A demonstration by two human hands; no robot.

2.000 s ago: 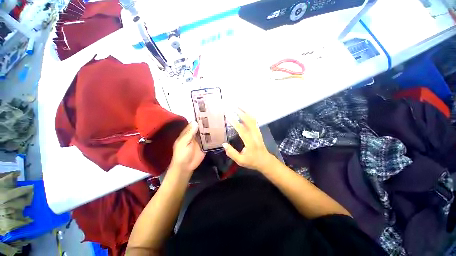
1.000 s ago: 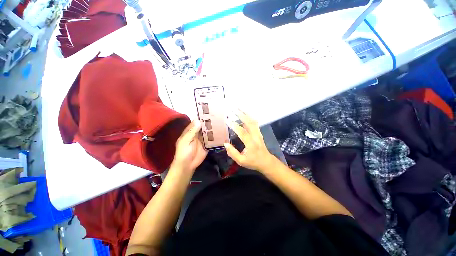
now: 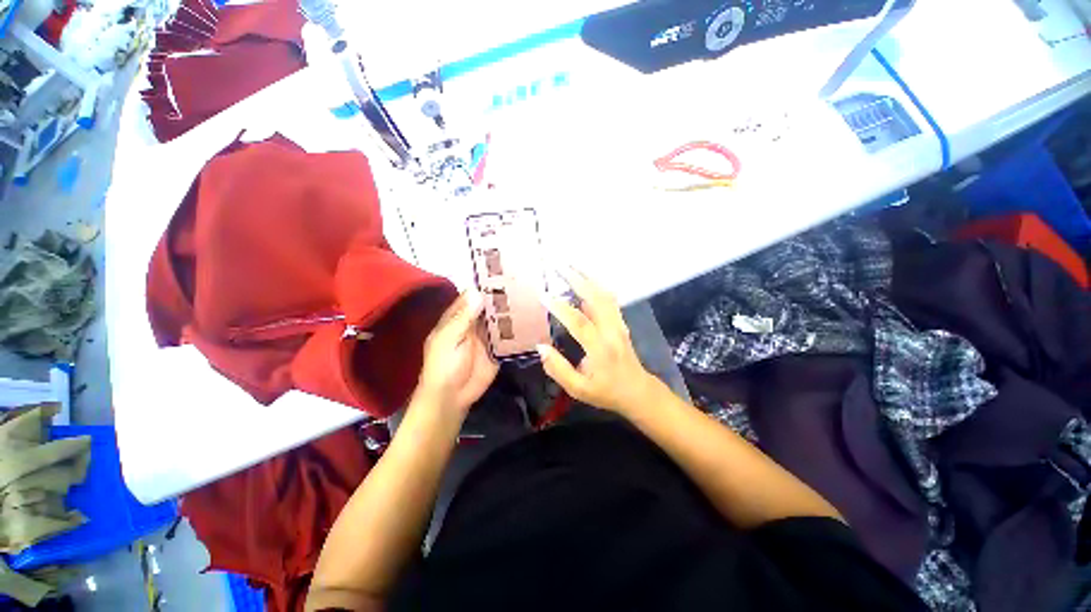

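A smartphone [image 3: 514,287] with a lit pinkish screen is held upright over the table's front edge. My left hand [image 3: 457,356] grips its lower left side. My right hand [image 3: 595,341] is at its lower right, thumb by the lower corner and fingers spread along the right side; whether it bears any of the phone's weight I cannot tell. A dark red garment piece [image 3: 281,227] lies on the white table left of the phone, its dark tube-like opening towards my left hand. A thin whitish line with a small metallic glint runs along it.
The sewing machine's needle area [image 3: 440,165] is just behind the phone. Scissors [image 3: 699,160] lie on the table [image 3: 622,227] to the right. Cut red panels [image 3: 227,66] lie at the back left. A red bundle [image 3: 281,508] hangs below the left edge. Dark purple plaid-trimmed garments [image 3: 802,407] are heaped at right.
The view has shifted slightly, so the table and red garment sit a little further right than two seconds ago. The phone and both hands keep nearly the same pose.
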